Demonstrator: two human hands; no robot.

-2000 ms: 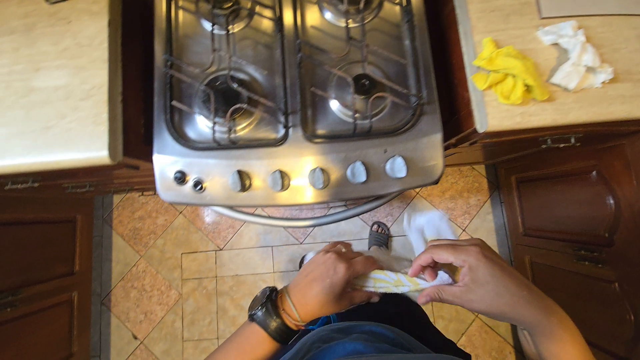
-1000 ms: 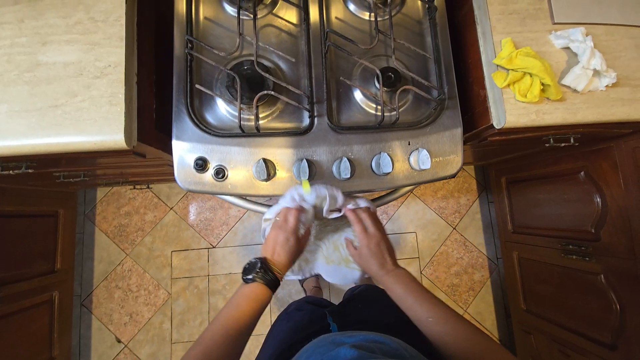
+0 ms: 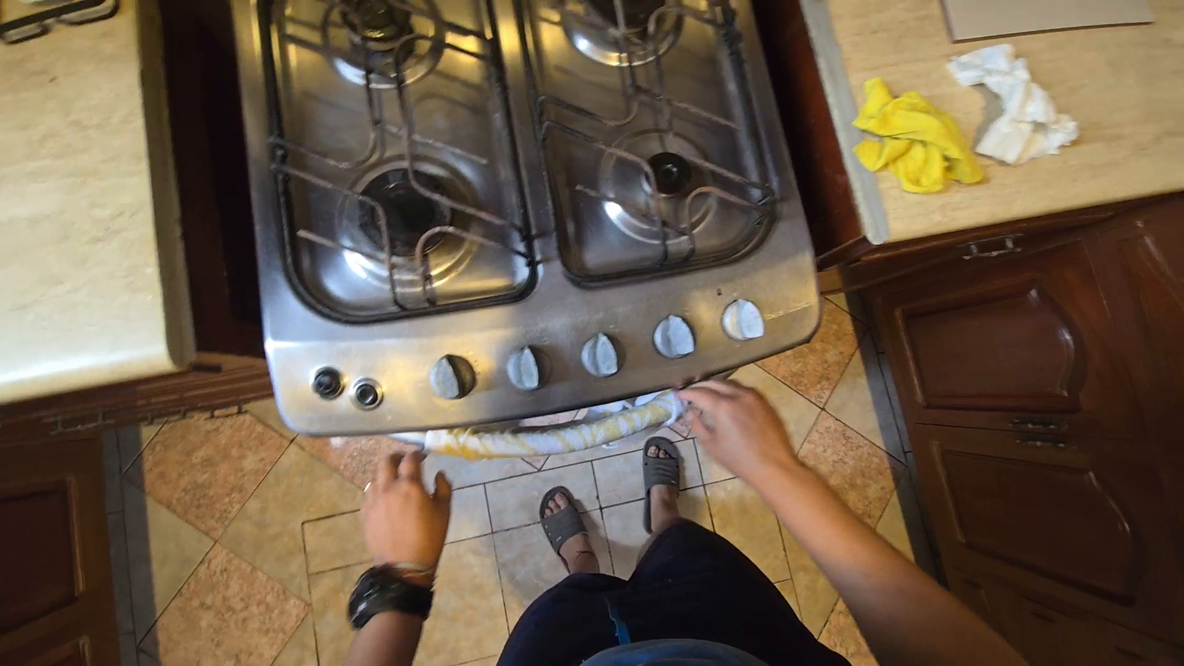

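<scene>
A white and yellow cloth (image 3: 555,438) lies along the oven door handle at the front of the stainless-steel gas stove (image 3: 555,370), wrapped around or draped over it. My right hand (image 3: 735,425) is at the cloth's right end, with thumb and fingers against it; whether they pinch it is unclear. Close to the cloth's left end is my left hand (image 3: 405,509), its fingers slightly bent and apart, holding nothing visible. A row of knobs (image 3: 601,355) runs above the cloth on the stove's front panel.
On the right countertop (image 3: 1101,176) lie a crumpled yellow cloth (image 3: 916,139) and a crumpled white cloth or paper (image 3: 1013,106). Another countertop (image 3: 74,203) flanks the stove at left. Wooden cabinets (image 3: 990,342) stand below; my sandalled feet are on the tiled floor (image 3: 213,472).
The cloth, held in both hands away from the stove two seconds ago, now lies along the oven handle. My hands have moved apart toward its two ends.
</scene>
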